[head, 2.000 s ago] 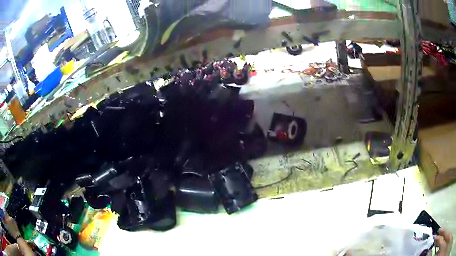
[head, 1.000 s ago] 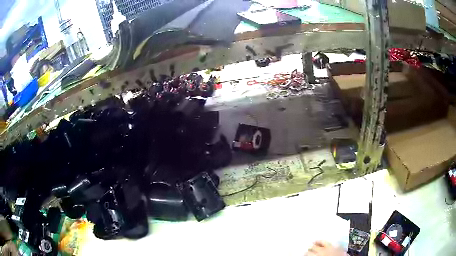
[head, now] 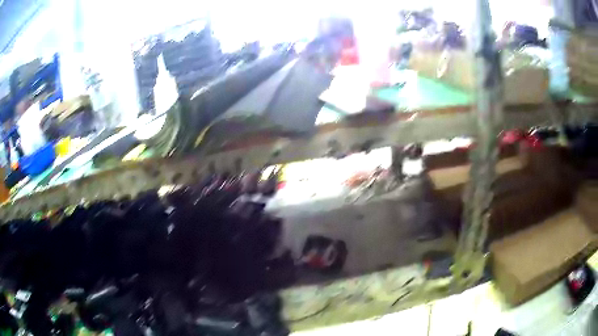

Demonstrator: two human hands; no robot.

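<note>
No hand of mine is in the picture, which is blurred. A large heap of black plastic housings (head: 131, 256) fills the left and middle, running down to the bottom edge. A single unit (head: 323, 254) with a pale ring and a red part lies on the grey bench right of the heap. Another black unit with red in it (head: 579, 283) lies at the far right on the pale surface. A dark piece shows at the bottom edge near it, cut off.
A worn shelf edge (head: 315, 139) crosses the view, with dark curled sheets on it. A metal upright (head: 484, 144) stands right of centre. Cardboard boxes (head: 541, 252) stand behind and beside it. Wire tangles (head: 367, 180) lie on the back bench. The white bench strip shows at the bottom.
The view has tilted up and blurred, so the scene sits lower. The hand seen at the bottom edge, the plastic bag and the near unit beside the black strip are out of view.
</note>
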